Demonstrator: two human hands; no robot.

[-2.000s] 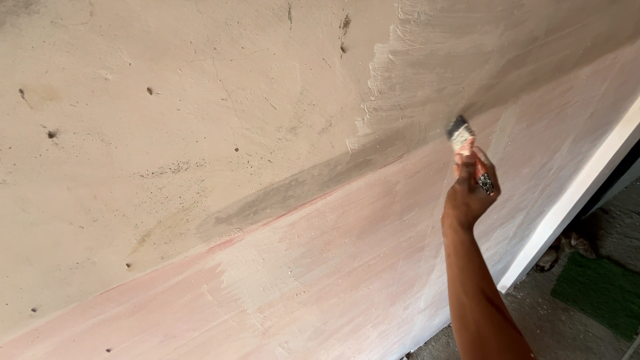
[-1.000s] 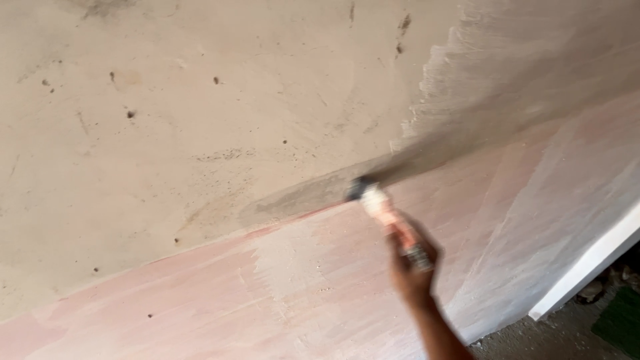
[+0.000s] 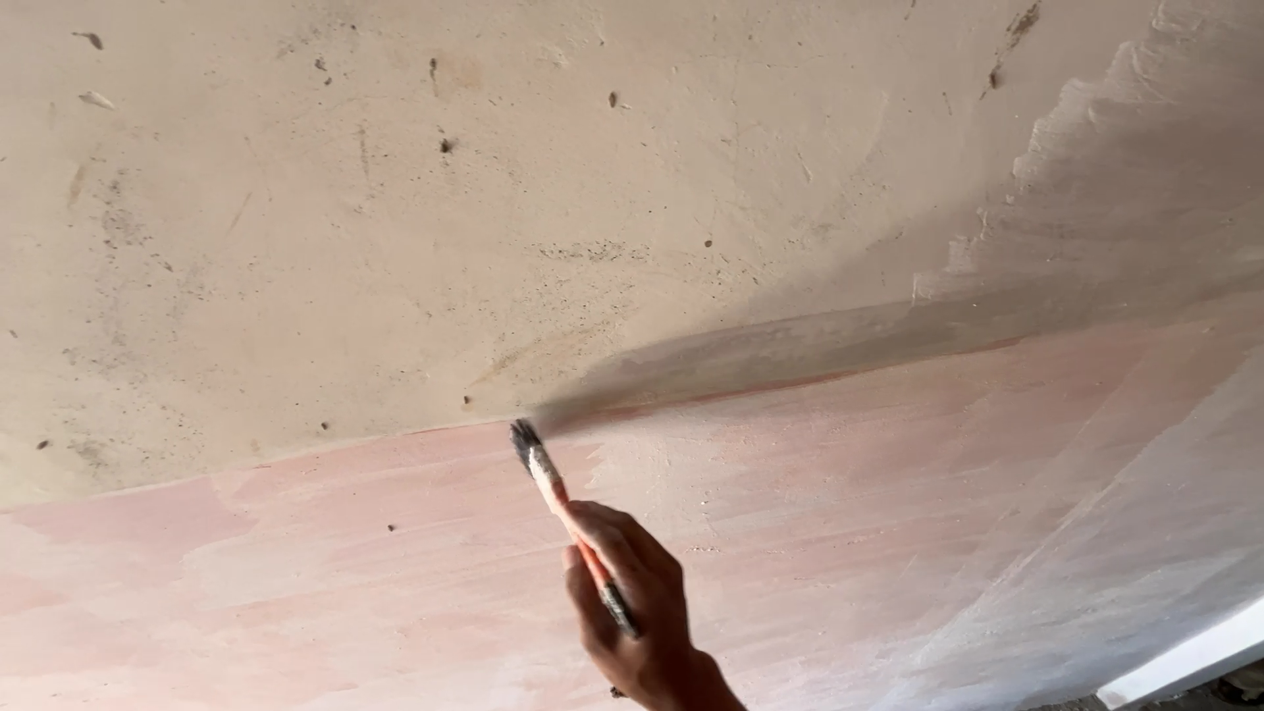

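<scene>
My right hand (image 3: pixel 637 602), at the lower middle, is closed around the orange handle of a paintbrush (image 3: pixel 549 479). The brush tilts up and to the left, and its dark bristles are at the line between the beige upper wall (image 3: pixel 395 247) and the pink lower wall (image 3: pixel 395 592). White paint coats the ferrule. A grey-brown painted band (image 3: pixel 790 351) runs from near the bristles to the right along this line and joins a wider coated area (image 3: pixel 1136 197). My left hand is out of view.
Small holes and dark specks mark the beige wall. A white strip (image 3: pixel 1185 657) crosses the lower right corner, with a bit of dark floor beside it. A shadow falls along the painted band.
My right hand has moved left along the colour line with the brush still in it, from the right part of the band to past its left end. The view has shifted left.
</scene>
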